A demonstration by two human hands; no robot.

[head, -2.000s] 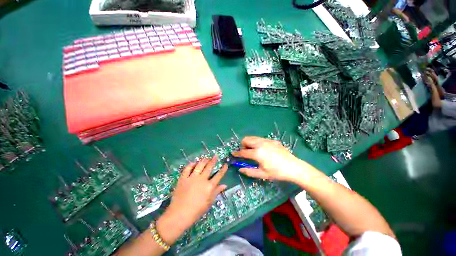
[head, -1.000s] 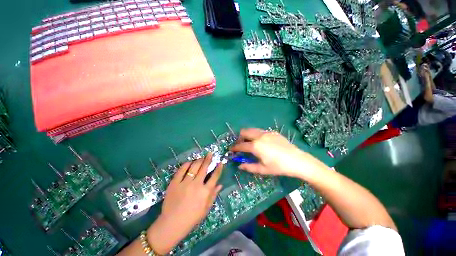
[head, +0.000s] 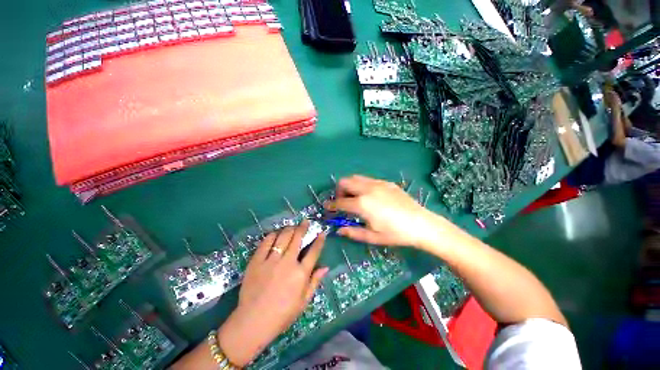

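A long row of green circuit board panels (head: 206, 280) with thin upright rods lies in front of me. My left hand (head: 278, 271), with a ring and a bracelet, lies on the panel row with fingers spread, pressing on it. My right hand (head: 380, 211) is closed on small blue-handled cutters (head: 343, 222), mostly hidden in the fist. The cutter tips are by my left fingertips at the panel; the exact contact is hidden. A nearer panel row (head: 369, 277) runs along the bench edge, partly under my left forearm.
Stacked orange label sheets (head: 181, 94) lie at upper left, with a black case (head: 327, 25) beside them. A large board pile (head: 492, 108) is at right. More panels (head: 101, 271) lie at lower left. A box with a red flap (head: 470, 329) is below right. Another person's arm (head: 617, 119) shows at far right.
The view has shifted, so the label sheets sit further left and higher than two seconds ago. My right hand and the cutters have moved slightly up since one second ago. My left hand stays on the panel.
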